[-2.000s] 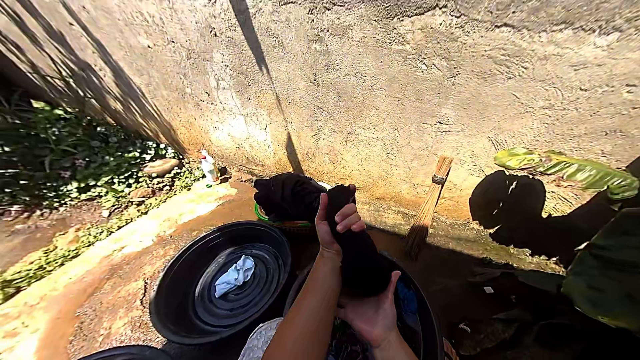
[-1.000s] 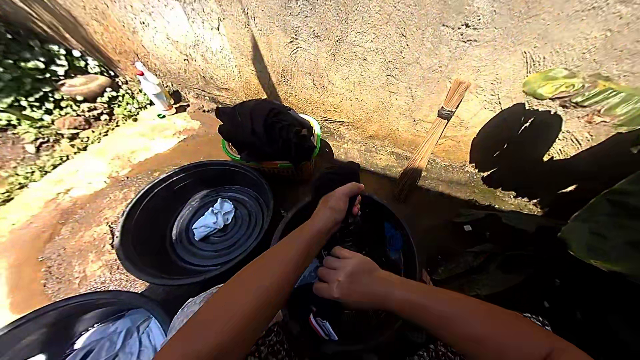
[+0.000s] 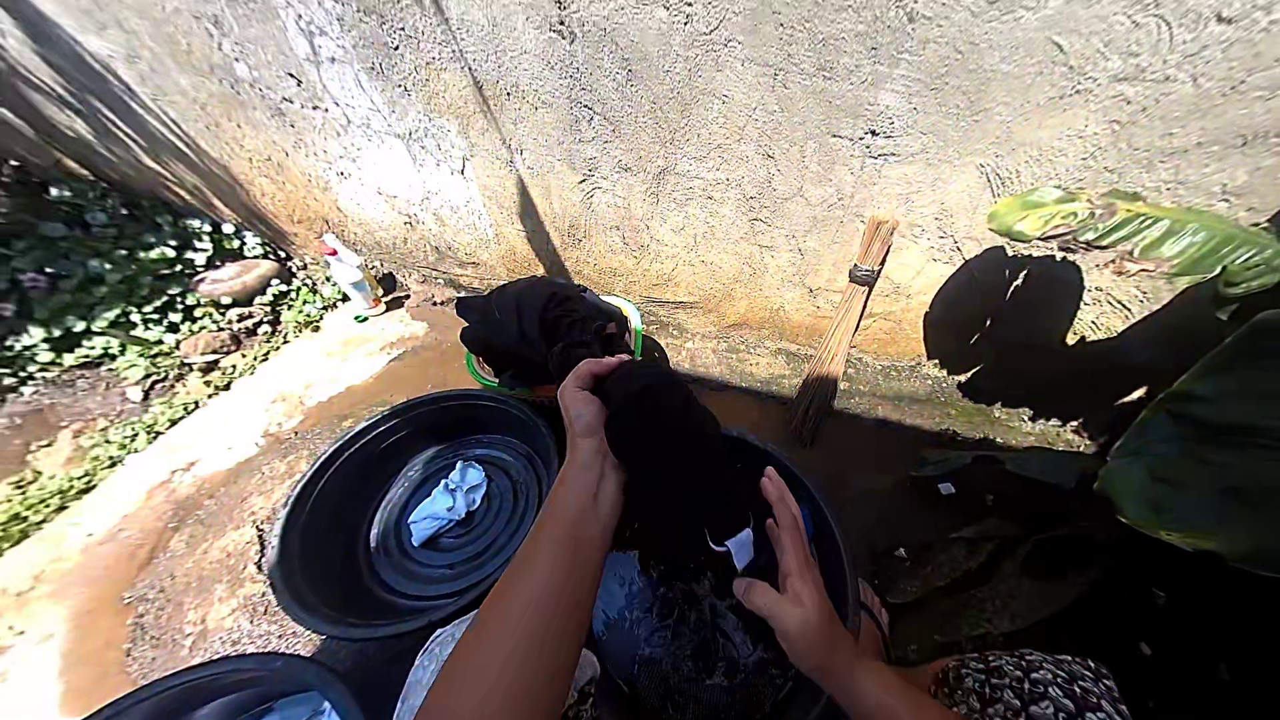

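Note:
My left hand (image 3: 590,405) grips the upper end of a dark wet garment (image 3: 665,440), which hangs over a black plastic basin (image 3: 835,530) between my arms. A small white tag (image 3: 739,549) shows near the garment's lower end. Just right of that tag is my right hand (image 3: 795,580), its fingers apart and nothing seen in it. More dark, wet cloth lies in the basin, too shadowed to make out. Behind my left hand, a heap of black clothes (image 3: 540,325) fills a green-rimmed basket (image 3: 636,322).
To the left, a black basin (image 3: 300,540) holds a light blue cloth (image 3: 448,502). Another basin (image 3: 230,680) stands at the bottom left. A stick broom (image 3: 845,320) leans on the rough wall (image 3: 720,150). A white bottle (image 3: 350,275) stands by the plants; large leaves (image 3: 1200,440) are at right.
Both hands were closed low over the basin one second ago. My left hand has risen with the dark garment, and my right hand has opened beside it.

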